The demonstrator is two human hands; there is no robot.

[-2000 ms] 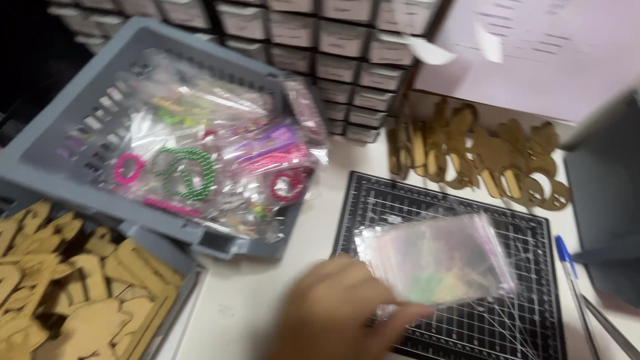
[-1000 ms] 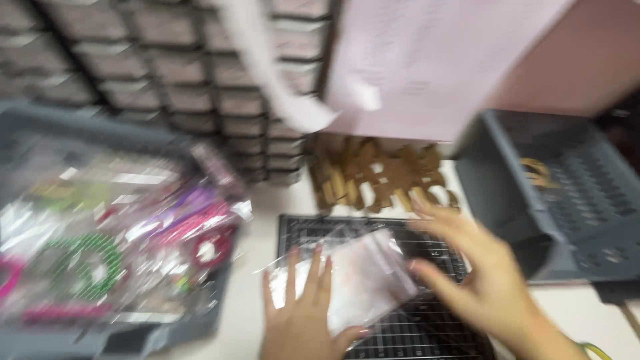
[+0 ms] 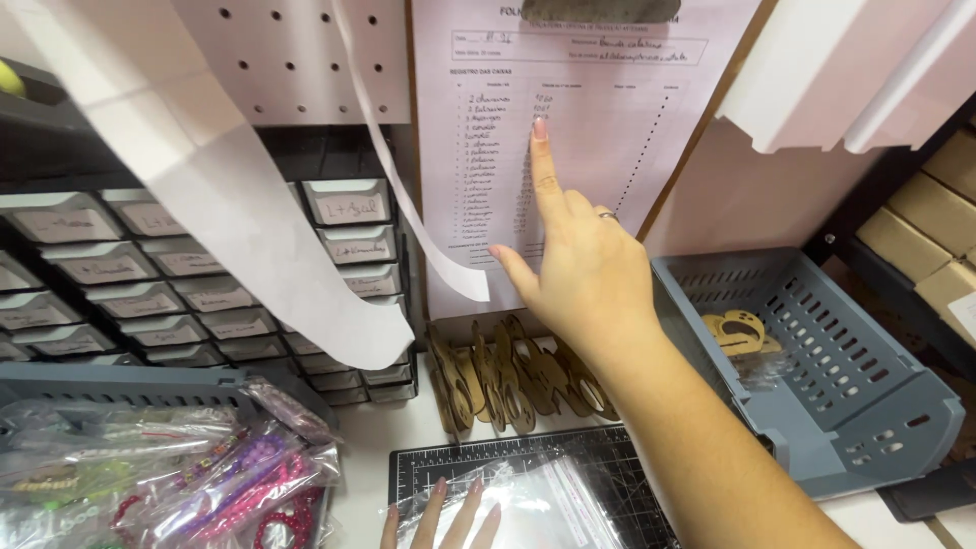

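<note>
My right hand [image 3: 591, 252] is raised, its index finger touching or just over a handwritten list on a sheet of paper [image 3: 595, 168] on a clipboard. At the bottom, my left hand [image 3: 450, 522] rests with spread fingers on clear plastic bags [image 3: 526, 503]. Those bags lie on a black cutting mat [image 3: 427, 461] with a white grid. Several thin brown cut-out shapes [image 3: 503, 381] stand between the mat and the clipboard. Neither hand grips anything.
A grey basket [image 3: 145, 375] of bagged beaded jewellery is at lower left, beneath labelled small drawers [image 3: 160, 332]. Another grey basket [image 3: 862, 450] at right holds brown cut-outs [image 3: 736, 332]. White paper strips [image 3: 252, 198] hang in front. Cardboard boxes [image 3: 930, 198] are at far right.
My right hand has moved up from beside the plastic bag over the mat to the sheet. My left hand stays at the bags. The view has tilted up.
</note>
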